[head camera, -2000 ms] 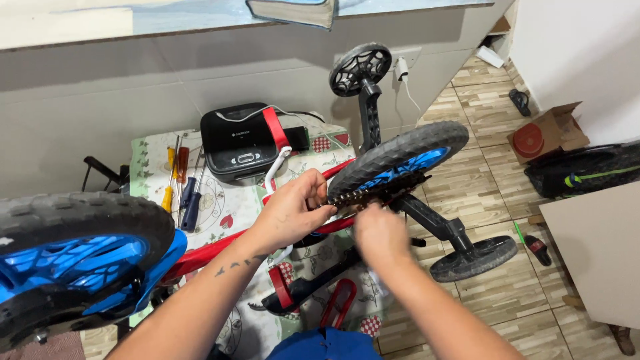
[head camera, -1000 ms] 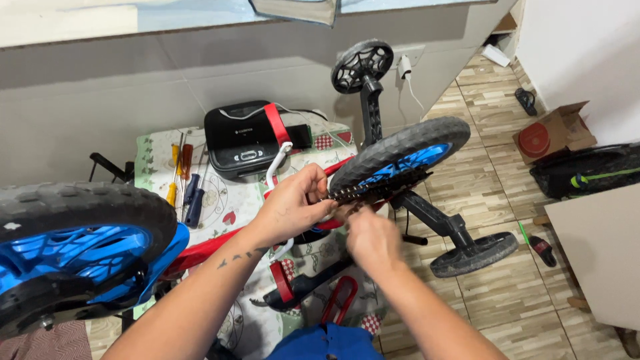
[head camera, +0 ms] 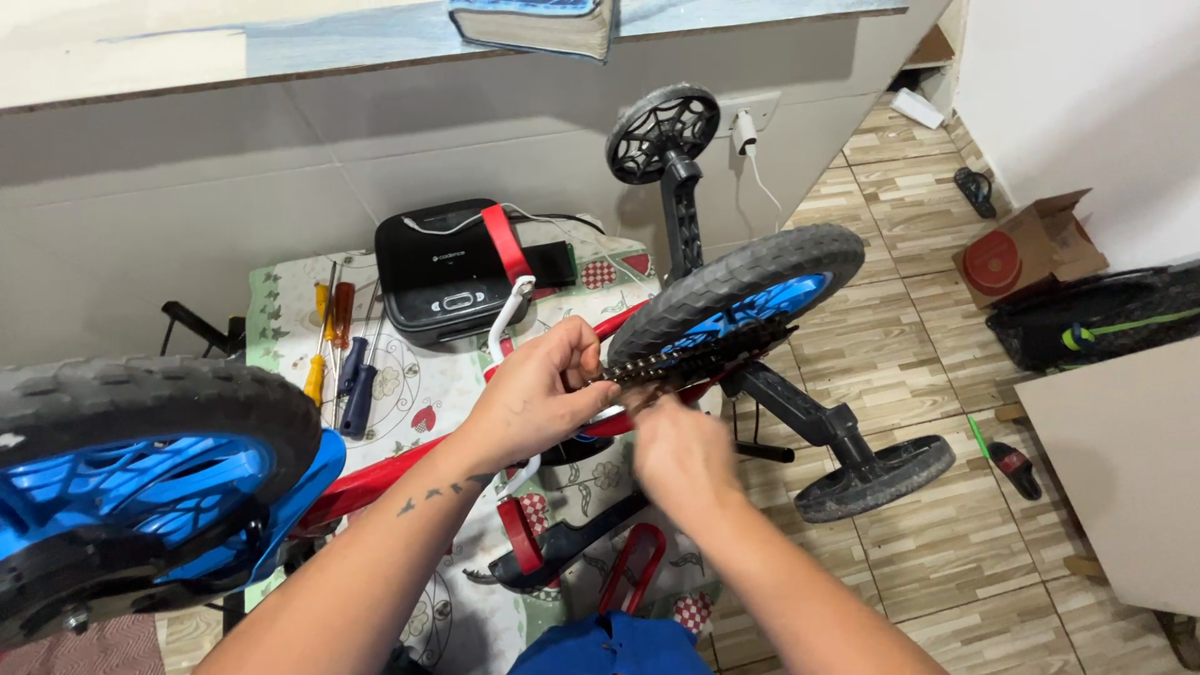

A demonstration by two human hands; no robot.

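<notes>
A small red bicycle frame (head camera: 375, 480) lies upside down across a cloth-covered table. My left hand (head camera: 539, 398) pinches the bicycle chain (head camera: 647, 367) between thumb and fingers, beside the wheel with the blue rim (head camera: 741, 291). My right hand (head camera: 682, 445) is just below the chain, blurred by motion; its fingertips are too blurred to tell whether they grip anything. Black training wheels (head camera: 664, 134) stick out on both sides of that wheel, the second one (head camera: 877, 478) at lower right. The other blue-rimmed wheel (head camera: 159, 459) stands at the left.
Several screwdrivers (head camera: 356, 389) lie on the tablecloth beside a black appliance (head camera: 450, 272). A red and white bent tube (head camera: 511, 309) is near it. A black plastic part (head camera: 562, 553) and a red loop (head camera: 637, 567) lie nearer me. A cardboard box (head camera: 1041, 248) stands on the floor.
My left hand stays at the chain. The right hand has shifted slightly in front of the chain, blurred in the earlier frames too.
</notes>
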